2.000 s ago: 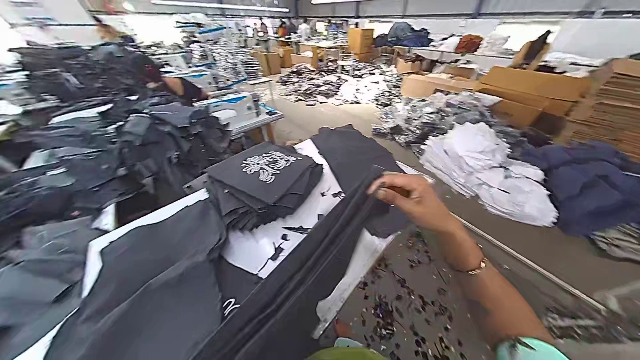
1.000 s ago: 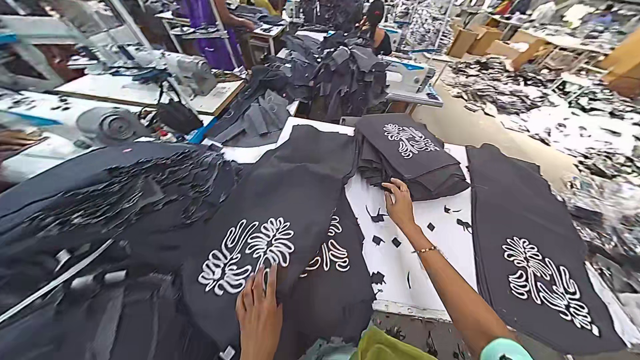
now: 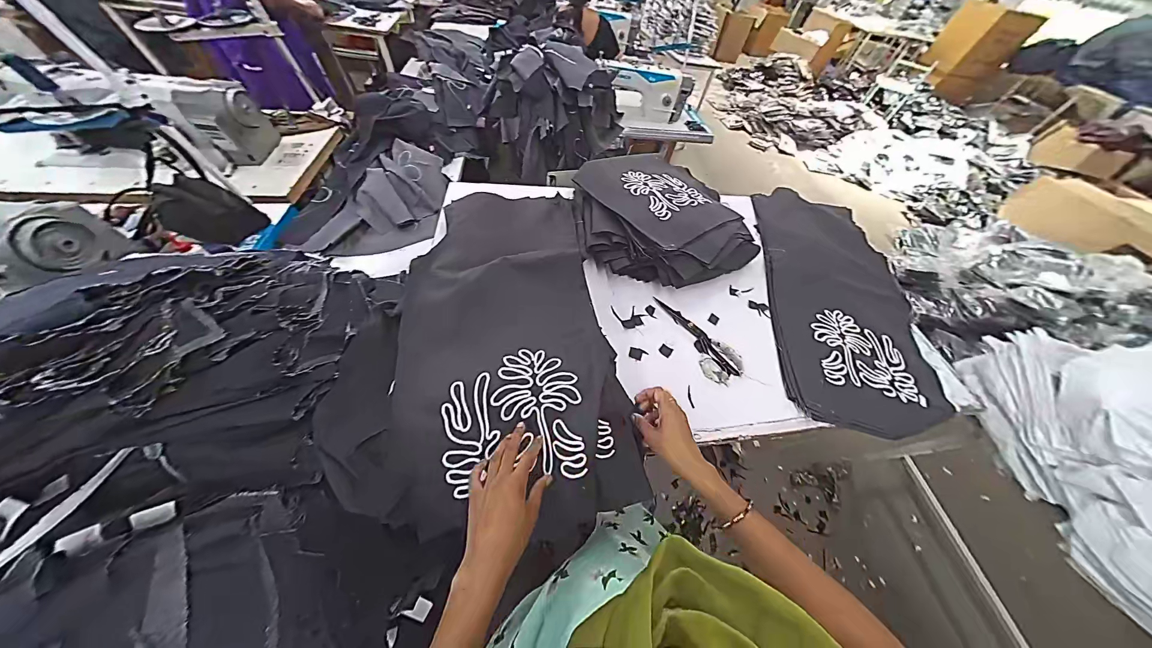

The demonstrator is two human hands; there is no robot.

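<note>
My left hand (image 3: 506, 490) rests with spread fingers on a dark fabric panel (image 3: 504, 297) bearing a white plant motif. Bent at the fingers, my right hand (image 3: 664, 427) is at the right edge of the panels, by a second motif partly covered by the top panel; whether it pinches cloth there I cannot tell. Thread snips (image 3: 697, 340) lie on the white table (image 3: 747, 396) among small dark fabric scraps. Behind them sits a folded stack of dark panels (image 3: 661, 220) with a motif on top. More motif panels (image 3: 837, 297) lie flat at the table's right edge.
Dark cloth pieces (image 3: 180, 360) are heaped at the left. Sewing machines (image 3: 211, 112) stand at the back left, near a person in purple (image 3: 256, 54). A pile of white cloth (image 3: 1071, 423) lies at the right, and cardboard boxes (image 3: 981, 45) are farther back. Scraps litter the floor.
My right hand has moved from the folded stack toward me, to the edge of the panels. My left hand stays on the top panel. The view swung left after the oldest frame.
</note>
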